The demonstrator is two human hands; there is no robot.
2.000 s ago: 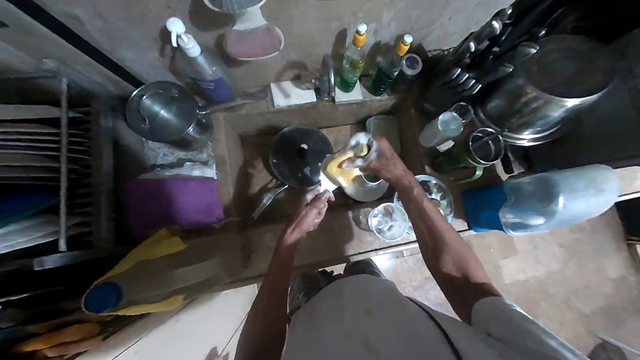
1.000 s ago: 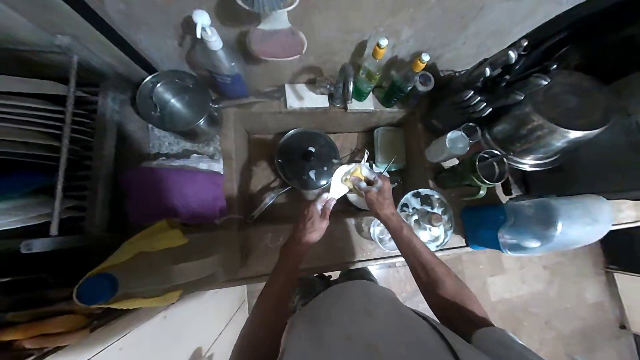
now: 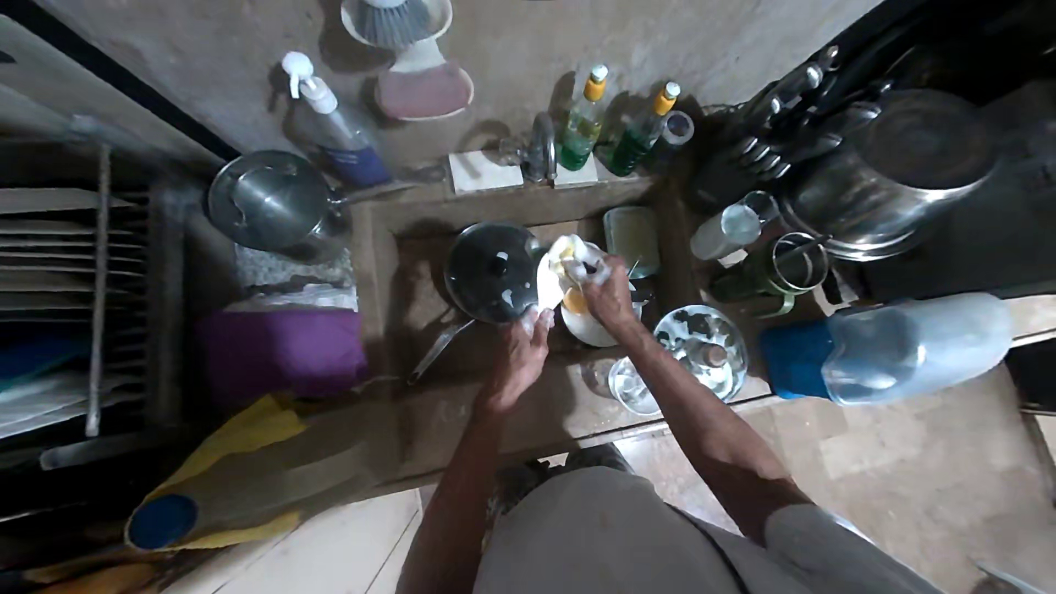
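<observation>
Over the sink (image 3: pixel 381 272), my left hand (image 3: pixel 520 355) grips the lower edge of a small white dish (image 3: pixel 547 285) with soap suds on the fingers. My right hand (image 3: pixel 609 295) is closed on a sudsy yellow-and-white sponge or cloth (image 3: pixel 569 254), pressed against the dish's inner side. Left of the dish lies a dark pan with a glass lid (image 3: pixel 492 272), its handle toward the lower left. Under my right hand is a white bowl (image 3: pixel 582 327) with something orange at its rim, partly hidden. A rectangular container (image 3: pixel 633 239) stands in the sink's upper right.
A soapy metal ring pan (image 3: pixel 701 351) and a clear glass (image 3: pixel 633 388) stand at the sink's front right edge. A large plastic bottle (image 3: pixel 916 348), a green mug (image 3: pixel 796 264) and a big steel pot (image 3: pixel 907 177) are right. A saucepan (image 3: pixel 268 200) and purple cloth (image 3: pixel 280 351) are left.
My right hand has shifted over the dish with the sponge or cloth, and the dish's tilt has changed. Both hands remain over the sink beside the lidded pan.
</observation>
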